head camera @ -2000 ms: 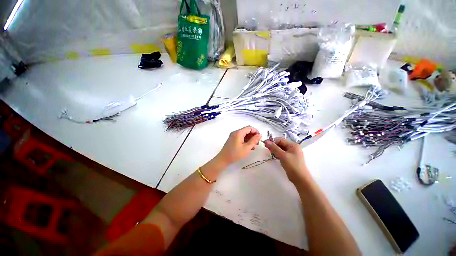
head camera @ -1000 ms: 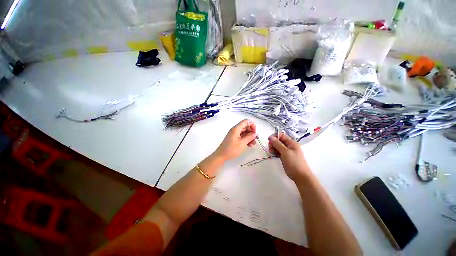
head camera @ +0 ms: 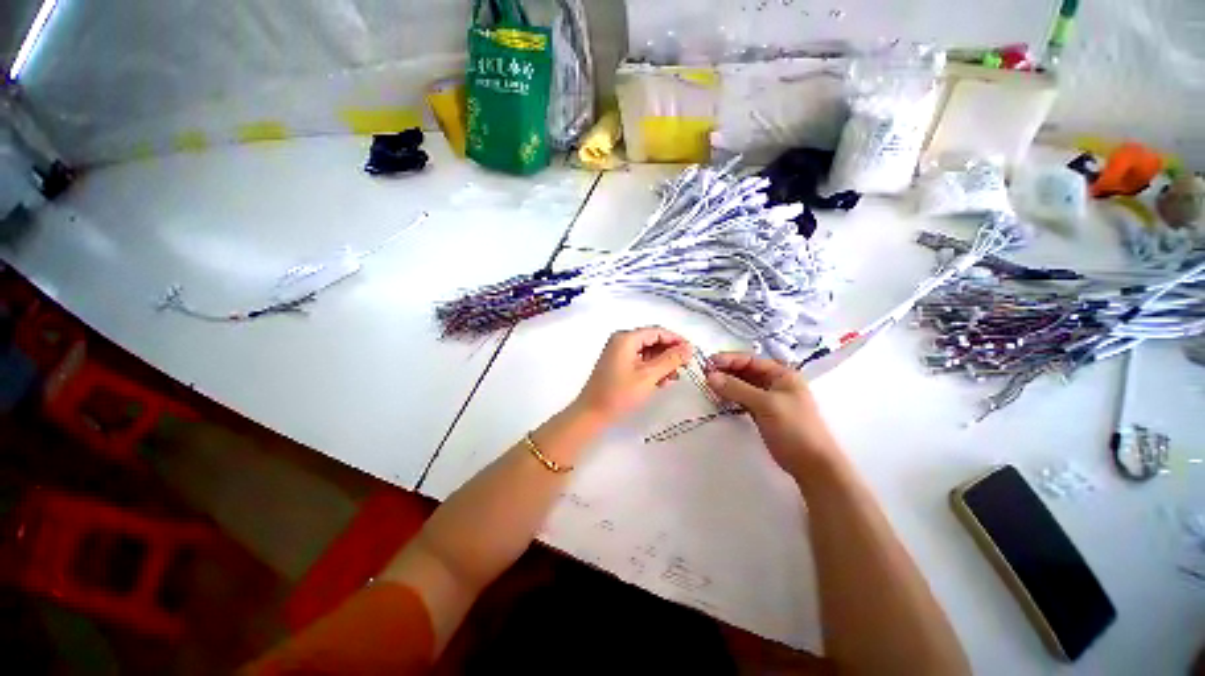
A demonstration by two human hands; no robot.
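Thin dark and reddish wires [head camera: 681, 427] of a white cable [head camera: 893, 314] lie under and between my hands; the cable runs up to the right and has a red-orange band and a dark sleeve. My left hand [head camera: 637, 370] pinches fine wire ends between thumb and fingertips. My right hand [head camera: 766, 395] is close beside it, thumb and finger closed on the wires near the cable's end. Several thin strands show in the small gap between the hands. Any small connector there is hidden by the fingers or too small to tell.
A large cable bundle [head camera: 714, 258] lies behind my hands, a second bundle [head camera: 1018, 324] at right. A smartphone [head camera: 1035, 560] lies front right, beside small clear pieces [head camera: 1064, 478]. A lone thin cable [head camera: 284, 299] is at left. A green bag [head camera: 509, 95] and plastic bags [head camera: 888, 130] stand at the back.
My left hand has moved slightly down and right, closer to my right hand. The right fingers have shifted on the wires. The whole view has shifted slightly.
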